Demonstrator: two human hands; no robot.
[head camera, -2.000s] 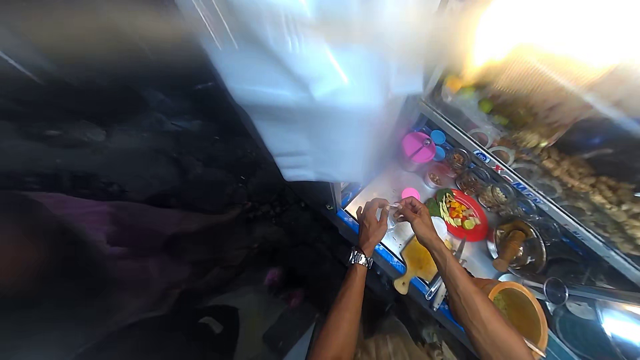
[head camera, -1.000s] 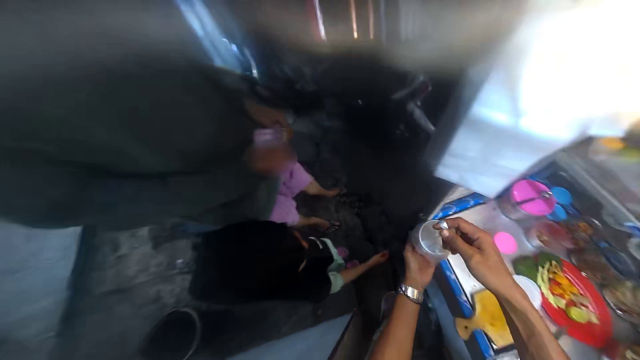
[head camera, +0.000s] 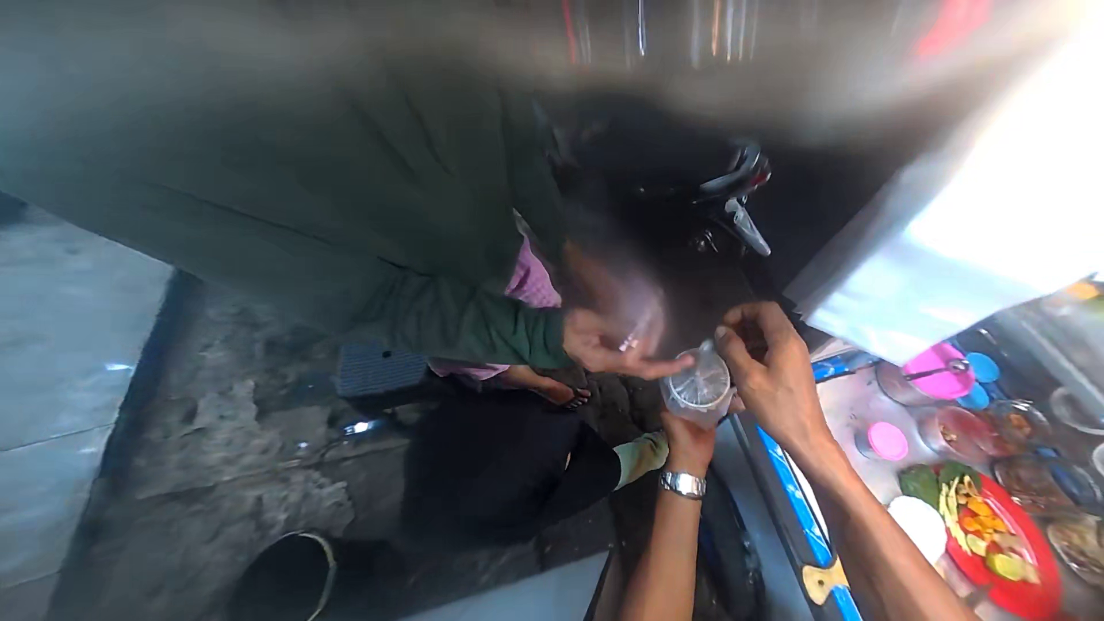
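My left hand (head camera: 690, 435), with a metal watch at its wrist, is shut around a clear plastic cup (head camera: 699, 384) beyond the counter's edge. My right hand (head camera: 763, 358) is at the cup's rim, thumb and finger pinched on a bit of clear plastic there. Another person's hand (head camera: 599, 345), in a dark green sleeve, reaches in from the left, one finger at the cup's near side. That person's other hand is blurred behind it. What the cup holds is hard to tell.
On the metal counter (head camera: 849, 397) at right are a red plate (head camera: 1031, 539) of cut vegetables and lime, pink-lidded containers, jars and a wooden board's handle (head camera: 819, 582). White sheeting (head camera: 957, 233) hangs above. Other people sit below, near a round bin (head camera: 289, 573).
The view has swung left, away from the counter. My hands, over the counter two seconds ago, now hold the cup out beyond its edge. The green-sleeved person's hand has come to the cup.
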